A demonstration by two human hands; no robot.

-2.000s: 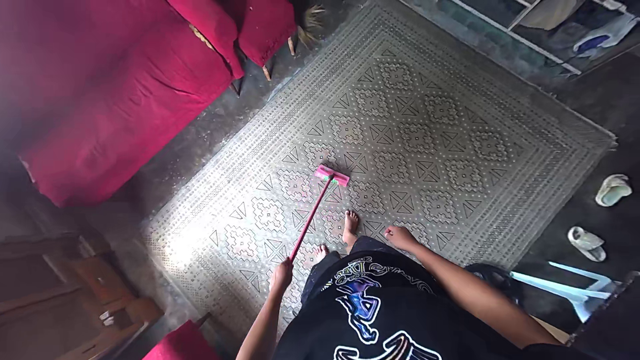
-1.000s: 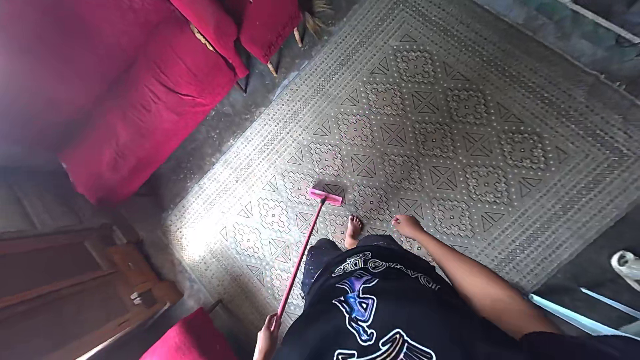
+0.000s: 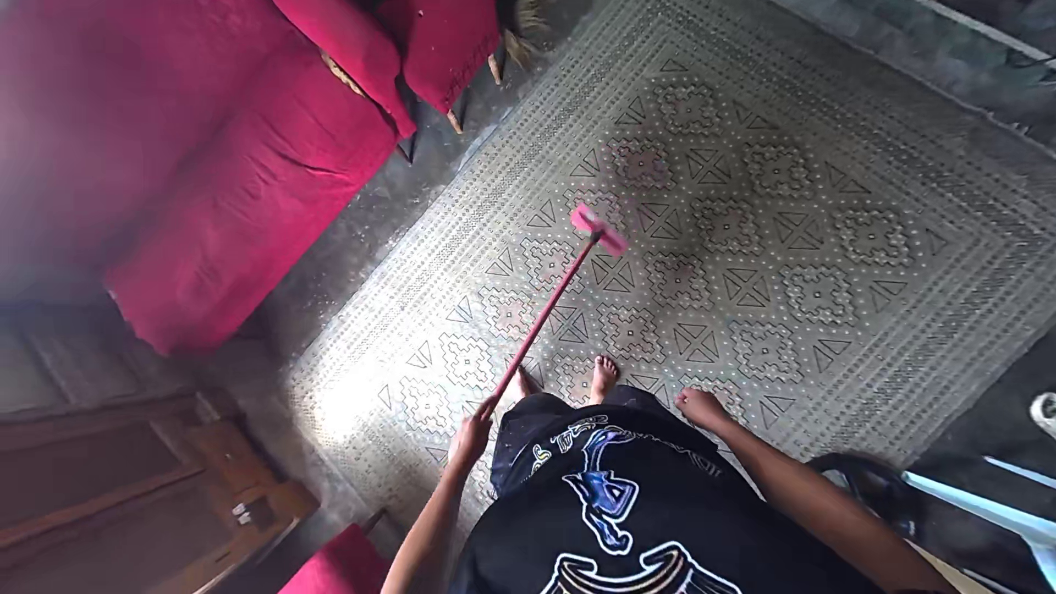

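Observation:
My left hand (image 3: 472, 435) is closed around the end of a long pink broom handle (image 3: 540, 322). The handle slants away from me to a pink broom head (image 3: 599, 229), which is over the patterned rug (image 3: 759, 280), slightly blurred. Over the rug's near part, right of my bare foot (image 3: 605, 375), my right hand (image 3: 701, 408) is closed in a loose fist with nothing seen in it. The underside of the broom head is hidden.
A sofa with a red cover (image 3: 272, 181) stands at the upper left, beside another red-covered seat (image 3: 445, 49). Wooden furniture (image 3: 107, 487) is at the lower left, with a red item (image 3: 342, 565) near it. Light blue legs (image 3: 973, 502) and a pale sandal (image 3: 1046, 410) lie at the right.
The broom head has moved farther from my feet across the rug, and my left hand has moved forward with the handle. My right hand stays a fist.

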